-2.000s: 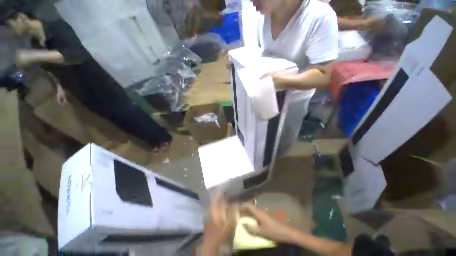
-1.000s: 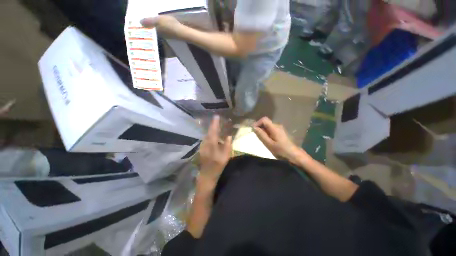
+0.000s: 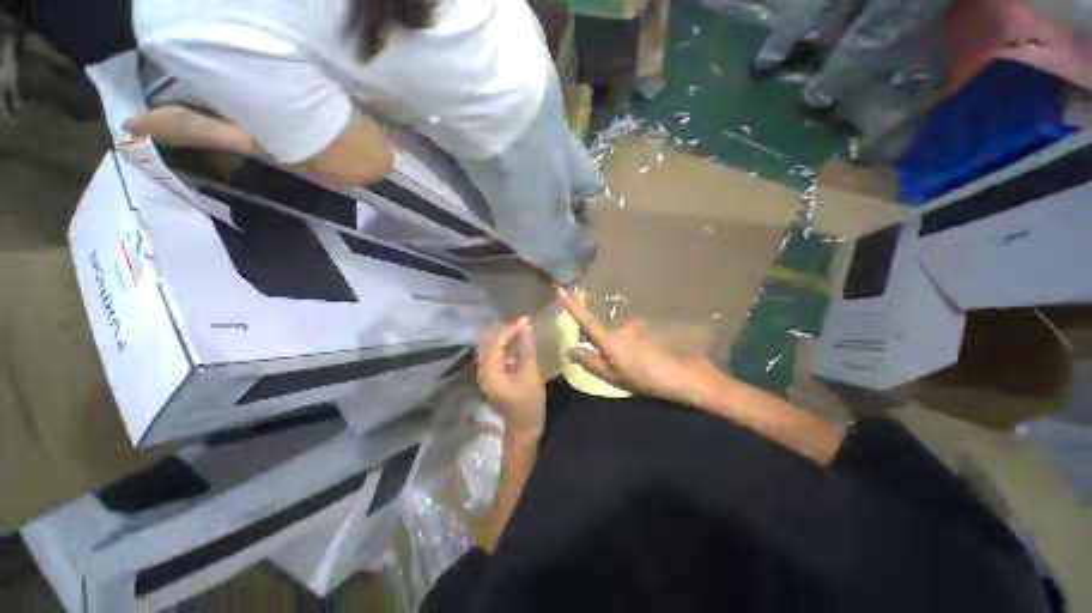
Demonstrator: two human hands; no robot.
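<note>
A pale yellow label sheet [image 3: 589, 372] is in my right hand [image 3: 635, 359], curled under the palm, with the index finger stretched out towards the upper left. My left hand [image 3: 515, 374] is just left of the sheet, apart from it, with thumb and index fingertip close together. Whether a tiny sticker is between those fingertips cannot be told. A white soundbar carton [image 3: 180, 314] with FURRION on its end leans at the left, beyond my left hand.
A person in a white shirt [image 3: 467, 72] bends over the cartons, a hand at a white sheet [image 3: 168, 180]. Another carton [image 3: 96, 545] lies lower left beside clear plastic wrap [image 3: 449, 515]. At right are an open white carton [image 3: 892, 341] and blue crate [image 3: 976, 138]. Scraps litter the floor.
The view has swung down. The other person has leaned in over the left cartons, and their orange-edged label sheet has moved left. My left fingers have closed together; my right index finger has stretched out.
</note>
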